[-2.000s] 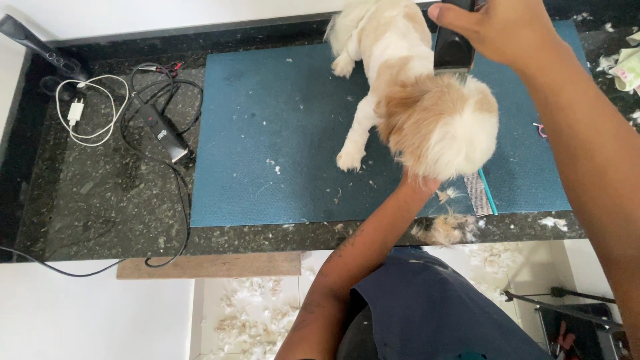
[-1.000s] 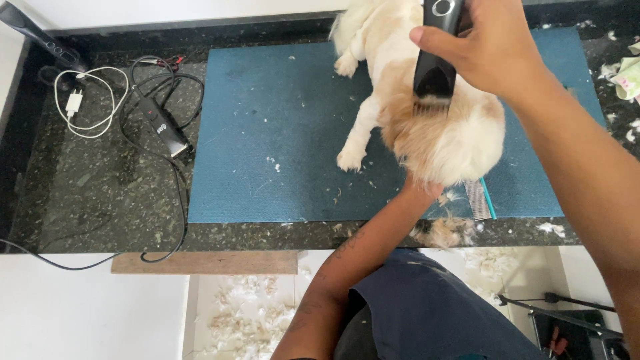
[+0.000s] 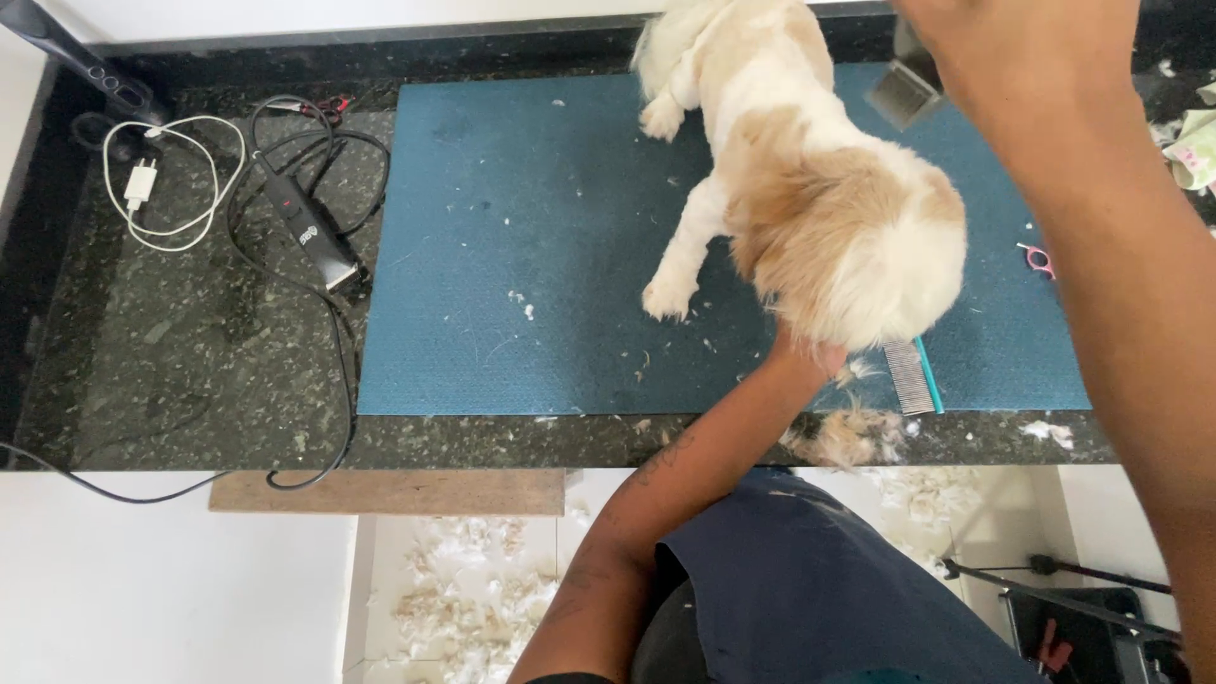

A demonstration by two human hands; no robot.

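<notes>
A white and tan dog (image 3: 836,218) stands on a blue mat (image 3: 532,247), its body coat short and its head fur longer. My left hand (image 3: 807,350) is under the dog's head at the chin, mostly hidden by fur, so its fingers do not show. At the top right, my right hand (image 3: 1026,38) holds hair clippers (image 3: 906,90) with a comb guard, blurred, raised off the dog to the right of its back. Beside the dog's muzzle lies a metal grooming comb (image 3: 912,377) with a teal spine, near tufts of cut fur (image 3: 845,435).
Corded black clippers (image 3: 309,228), a white charger (image 3: 141,182) with its cable and red-handled scissors (image 3: 328,104) lie on the granite counter (image 3: 199,361) at left. Pink-handled scissors (image 3: 1038,260) are on the mat's right. Cut fur (image 3: 465,598) covers parts of the floor.
The clippers have moved from the tan fur on the dog's head up and to the right, away from the dog. My left arm stays in place under the head.
</notes>
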